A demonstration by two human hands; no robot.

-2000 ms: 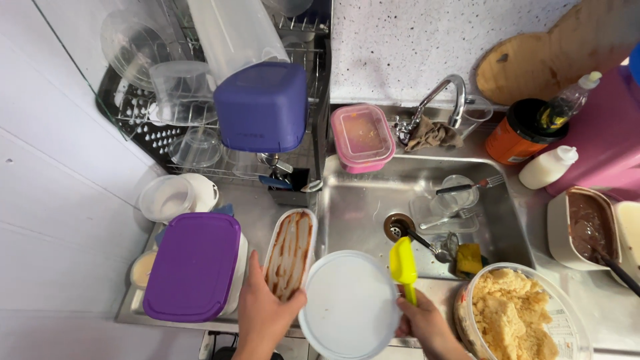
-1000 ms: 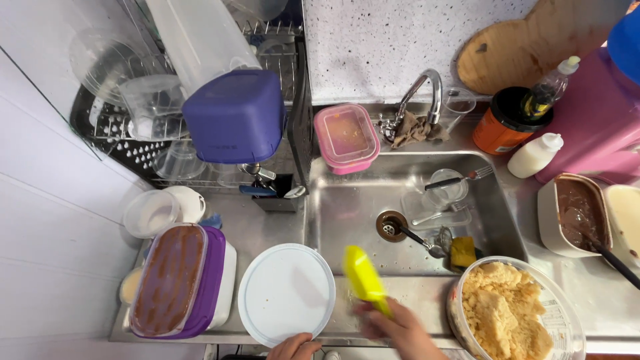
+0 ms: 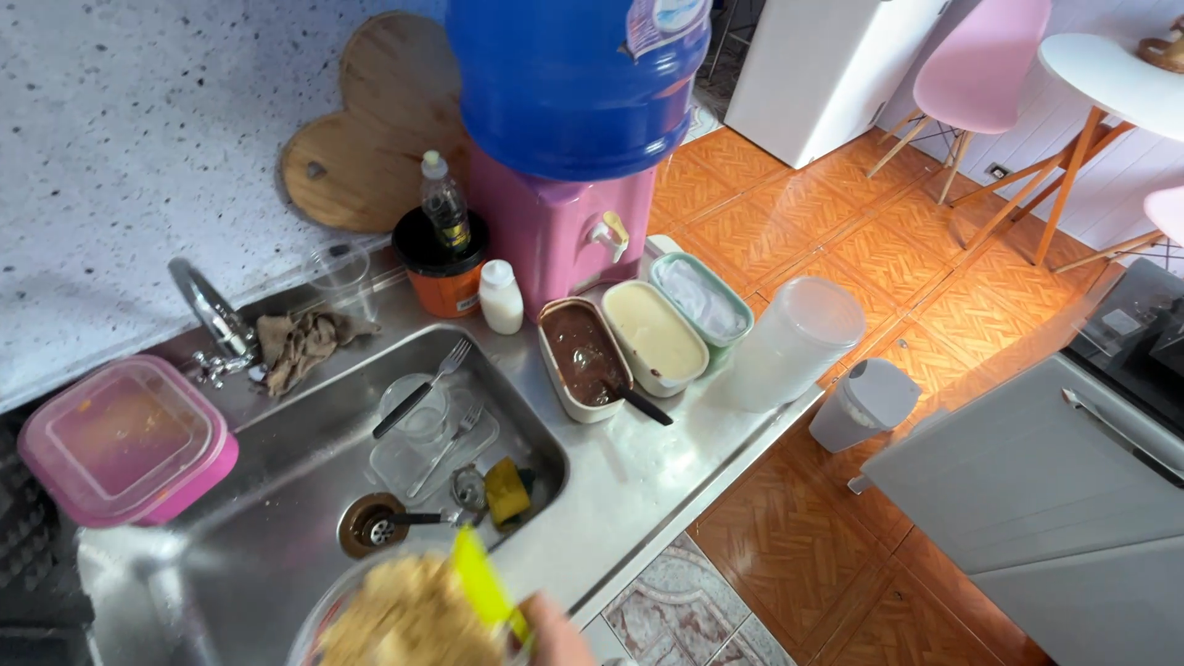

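At the bottom edge of the head view, my right hand point(image 3: 553, 631) grips a yellow spatula point(image 3: 483, 581), whose blade is at the right side of a round clear tub point(image 3: 310, 638) of crumbly pale yellow food point(image 3: 407, 615). The tub overlaps the near edge of the steel sink point(image 3: 222, 564). My left hand is outside the view. Right of the sink stand a container of brown cream point(image 3: 578, 347) with a black-handled utensil point(image 3: 646, 405) in it, a container of pale yellow cream point(image 3: 655, 335) and a green container of white cream point(image 3: 703, 294).
Forks point(image 3: 449, 361), clear plastic containers point(image 3: 425, 407) and a yellow sponge point(image 3: 507, 492) lie in the sink. A pink lidded container point(image 3: 129, 439) sits at its left. Behind are a faucet point(image 3: 208, 305), a cloth point(image 3: 301, 342) and a pink water dispenser point(image 3: 564, 231). A tall clear container point(image 3: 795, 342) stands at the counter's right end.
The view has swung right. My right hand has carried the yellow spatula from beside the white round lid to the tub. My left hand, earlier at the lid, has left the view.
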